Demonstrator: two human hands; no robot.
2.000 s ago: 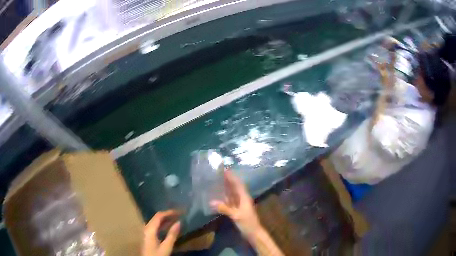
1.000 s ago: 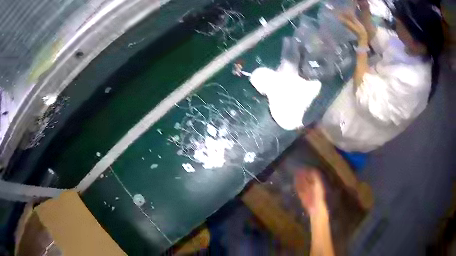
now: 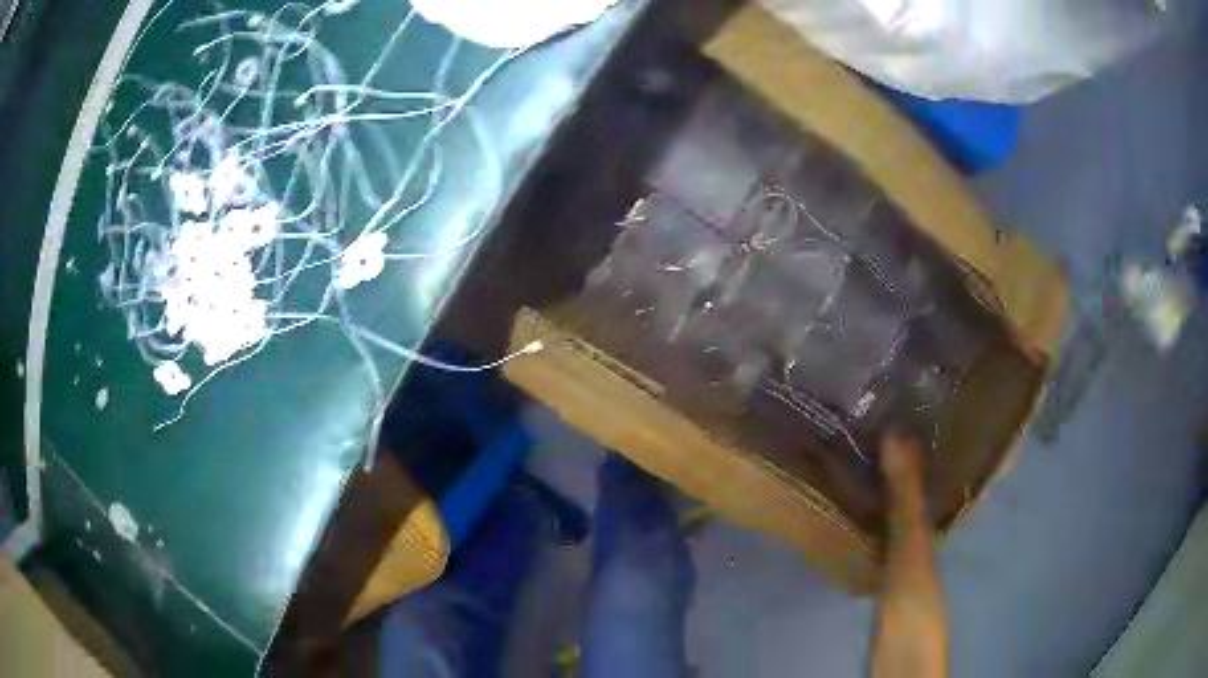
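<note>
My right hand (image 3: pixel 904 470) reaches into the near right end of an open cardboard parts carton (image 3: pixel 689 431). Its fingers are blurred in the dark interior, and I cannot tell whether they hold anything. Clear plastic boxes (image 3: pixel 795 298) and thin wires lie inside the carton. On the green belt (image 3: pixel 199 490) at left is a heap of white wired pieces (image 3: pixel 212 285) with tangled pale leads. One lead runs over the belt edge to the carton's rim. My left hand is not in view.
A white cloth or bag (image 3: pixel 510 16) is cut off at the top. A neighbouring person's pale clothing (image 3: pixel 954 40) is at upper right, with a blue object (image 3: pixel 960 126) below it. Another cardboard piece (image 3: pixel 404 550) is under the belt edge. A pale rail (image 3: pixel 60 252) borders the belt.
The view has swung down and right, towards the parts carton. My right hand is now lower, at the carton's near right end. My left hand, visible two seconds ago, is out of view.
</note>
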